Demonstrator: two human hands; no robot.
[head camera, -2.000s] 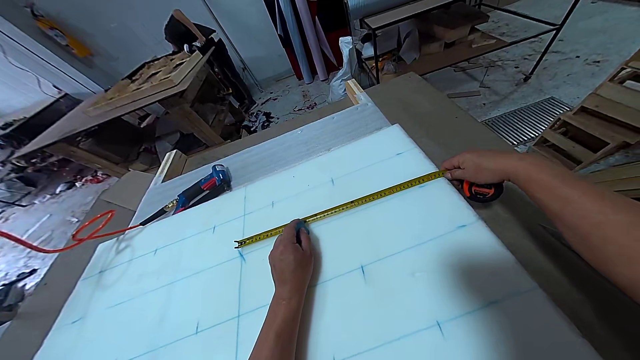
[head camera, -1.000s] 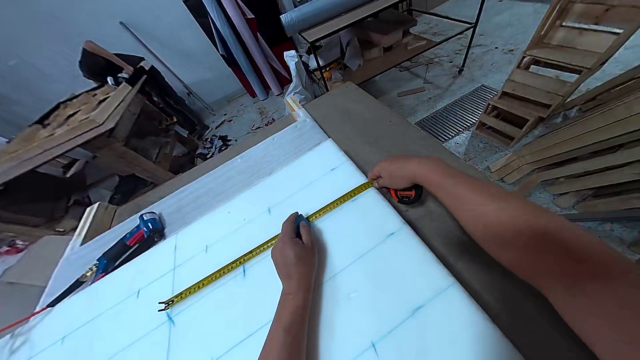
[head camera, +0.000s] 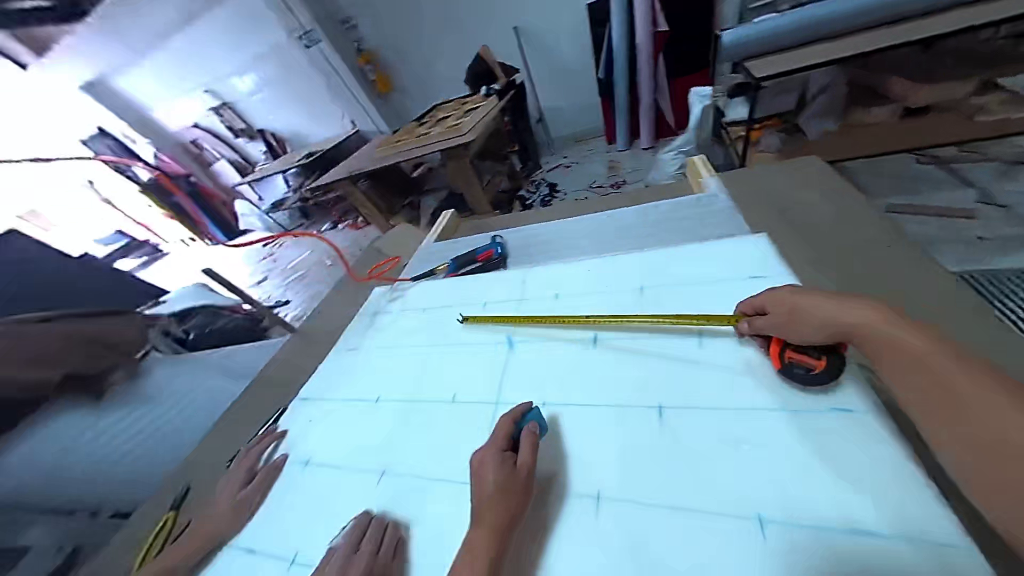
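My left hand (head camera: 508, 472) holds a blue piece of chalk (head camera: 531, 424) over the middle of a white foam slab (head camera: 624, 448) that bears blue lines and short cross marks. The chalk is below the tape, apart from it. My right hand (head camera: 780, 314) pinches the yellow blade of a tape measure (head camera: 600, 320) near the slab's right edge. Its orange and black case (head camera: 806, 362) hangs just below my right fingers. The blade stretches left across the slab, and its hooked end is free, above a chalk line.
A co-worker's hands (head camera: 364, 548) rest at the slab's lower left, near yellow-handled pliers or scissors (head camera: 160, 534). A blue pneumatic tool (head camera: 478, 256) with an orange hose (head camera: 320, 238) lies past the far left edge. Two wood blocks stand at the far side of the grey board (head camera: 592, 232).
My left hand has come away from the tape blade, which it touched before, with the chalk still in it. A co-worker's hands have come into view. The view has swung left.
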